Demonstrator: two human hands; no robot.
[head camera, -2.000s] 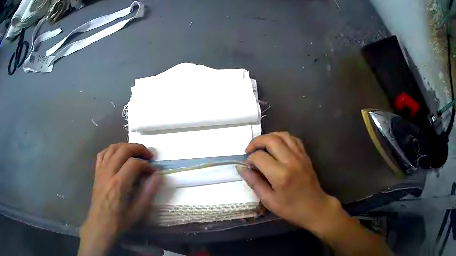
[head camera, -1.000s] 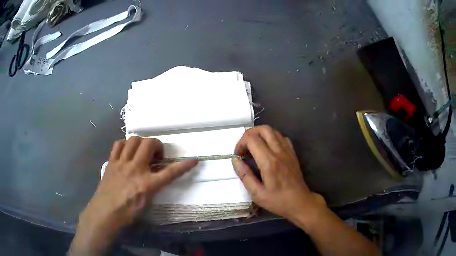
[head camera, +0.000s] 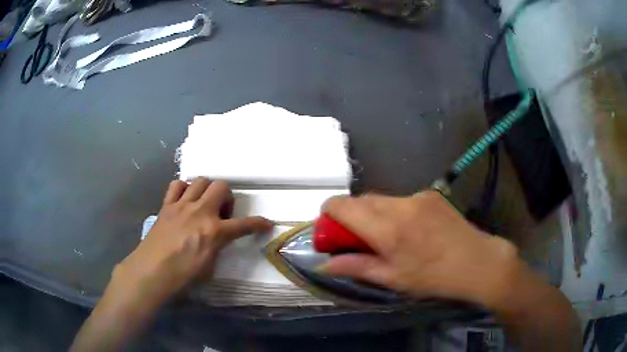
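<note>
A stack of white cut panels (head camera: 268, 148) lies near the table's front edge, its far edge shallowly pointed. My right hand (head camera: 412, 247) is closed round the red handle of the steam iron (head camera: 295, 251). The iron's tip points left and rests on the near part of the top panel. My left hand (head camera: 199, 237) lies on the panel's left side, fingers spread and pressing, its forefinger close to the iron's tip. A pale blue-white end of a strip (head camera: 148, 225) sticks out left of my left hand; the rest is hidden.
A black iron rest (head camera: 533, 165) lies at right beside a worn pale wall. A green-wrapped steam hose (head camera: 485, 146) runs from the iron to the upper right. A pale fabric tape (head camera: 137, 53) and black scissors (head camera: 36, 62) lie upper left. Cloth bundles show at the top edge.
My right hand has let go of the fold, taken the iron from the right and brought it onto the panel. My left hand has stayed on the panel. The view has shifted slightly.
</note>
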